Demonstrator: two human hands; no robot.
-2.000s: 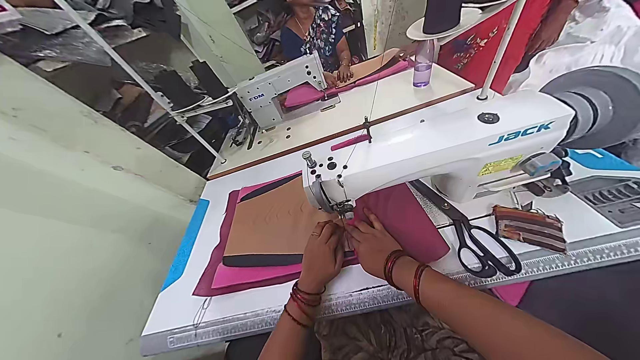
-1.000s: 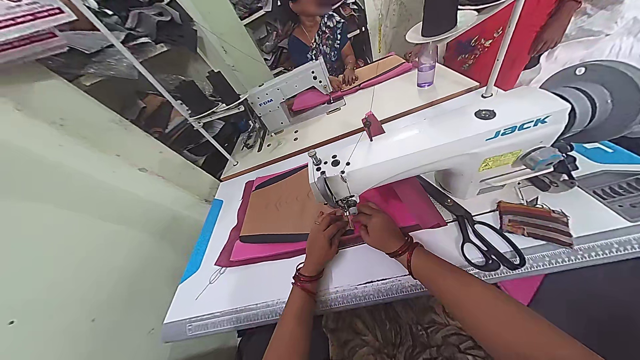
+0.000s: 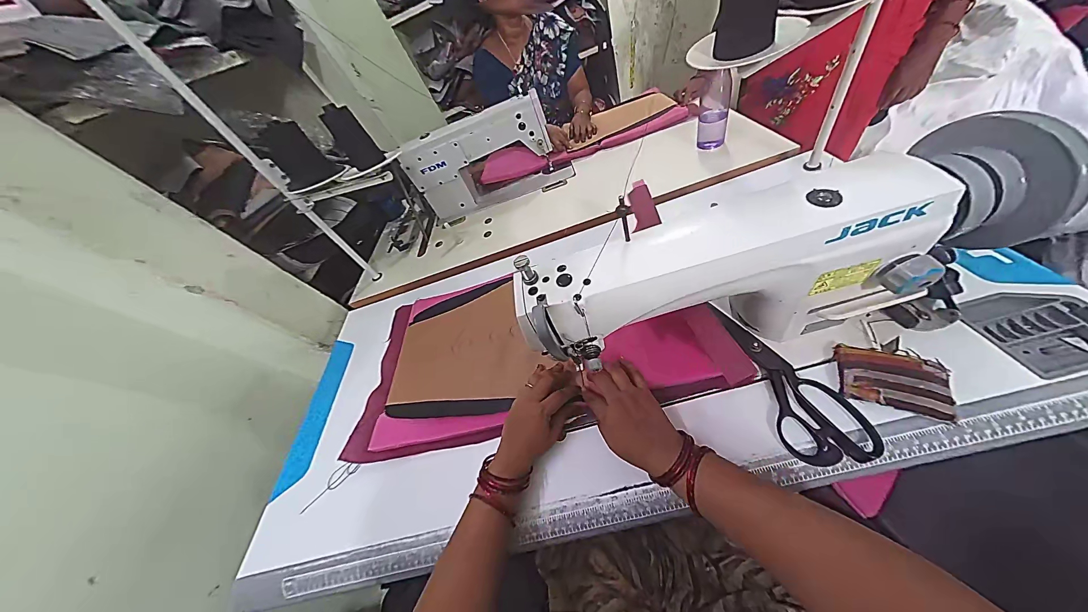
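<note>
Layered pink and maroon fabric (image 3: 442,432) with a tan panel (image 3: 459,357) edged in black lies on the bed of a white Jack sewing machine (image 3: 765,229). My left hand (image 3: 540,408) rests on the fabric just left of the needle area, its fingers bent and close together. On the other side, my right hand (image 3: 629,412) presses on the fabric with its fingertips beside the presser foot. The two hands nearly meet there. Whether the fingertips pinch the cloth cannot be made out. The needle is mostly hidden by fingers and the machine head.
Black-handled scissors (image 3: 820,416) and a striped fabric piece (image 3: 897,382) lie to the right. A ruler strip (image 3: 612,510) runs along the front edge. Behind, a person works at a second sewing machine (image 3: 476,161), near a bottle (image 3: 712,119). A thread cone (image 3: 744,30) stands above.
Both hands stay near the needle throughout. The small pink scrap at the thread guide on top of the machine hangs at a different angle than before.
</note>
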